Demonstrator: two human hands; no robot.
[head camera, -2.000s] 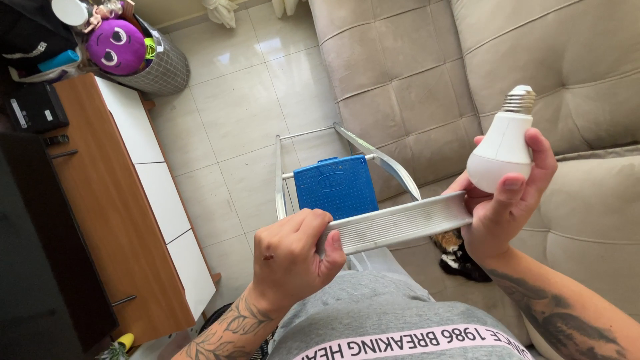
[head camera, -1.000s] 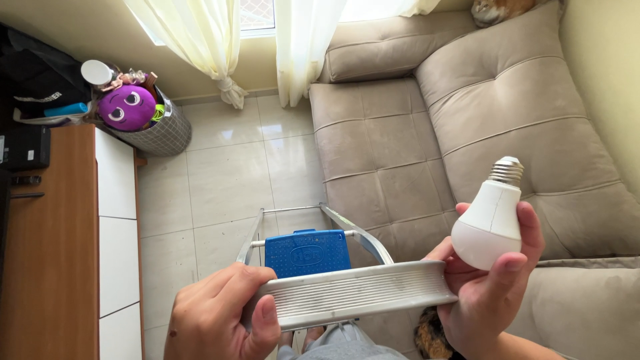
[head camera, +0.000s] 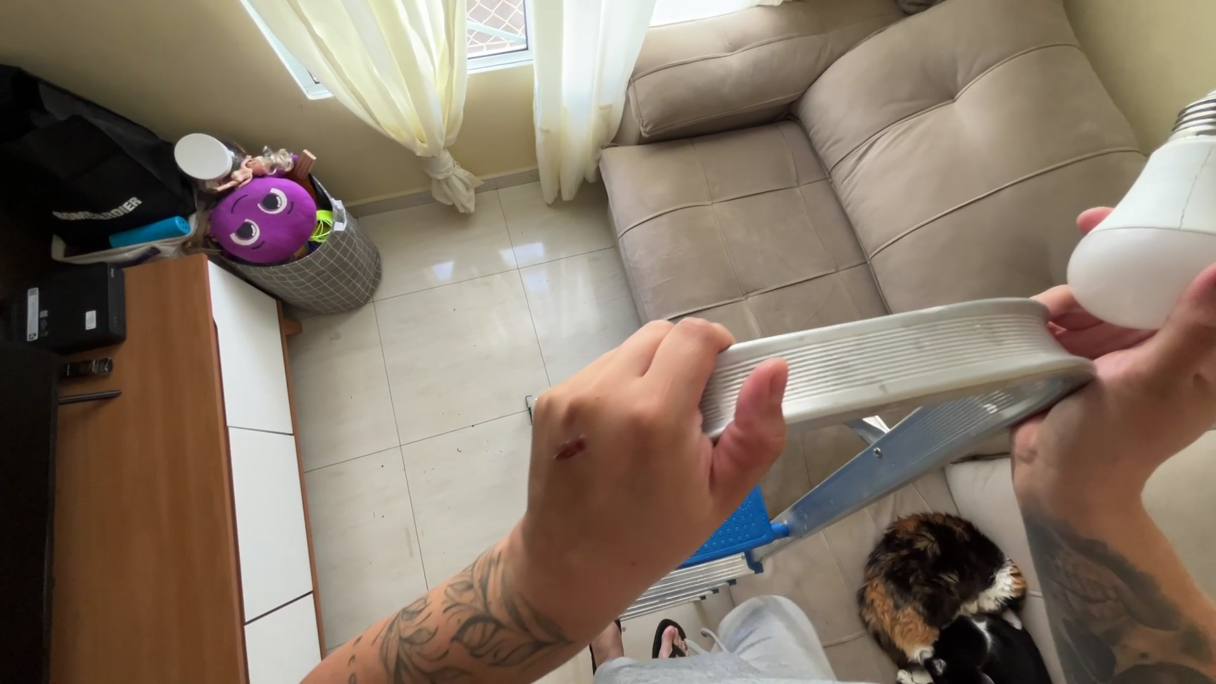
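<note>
My left hand (head camera: 646, 427) is closed around the top rail of an aluminium stepladder (head camera: 883, 366), its thumb over the near edge. At the right edge of the view, my right hand (head camera: 1130, 389) holds a white LED light bulb (head camera: 1149, 233), metal screw base up; the base is partly cut off by the frame. That hand's palm also rests against the right end of the rail. The ladder's blue plastic platform (head camera: 736, 532) shows below, partly hidden by my left forearm. My feet in dark flip-flops are beneath it.
Two cats (head camera: 936, 589) lie curled on the beige sofa (head camera: 731, 209), right of the ladder. At left, a wooden cabinet (head camera: 142, 475) with white fronts carries a black box (head camera: 71, 309). Behind it stands a fabric basket (head camera: 332, 266) with a purple plush toy (head camera: 264, 220). Tied curtains (head camera: 418, 95) hang at the window.
My view has swung considerably. The bulb and my right hand have shifted to the right edge of view. Both hands keep their hold, and more of the cats shows now.
</note>
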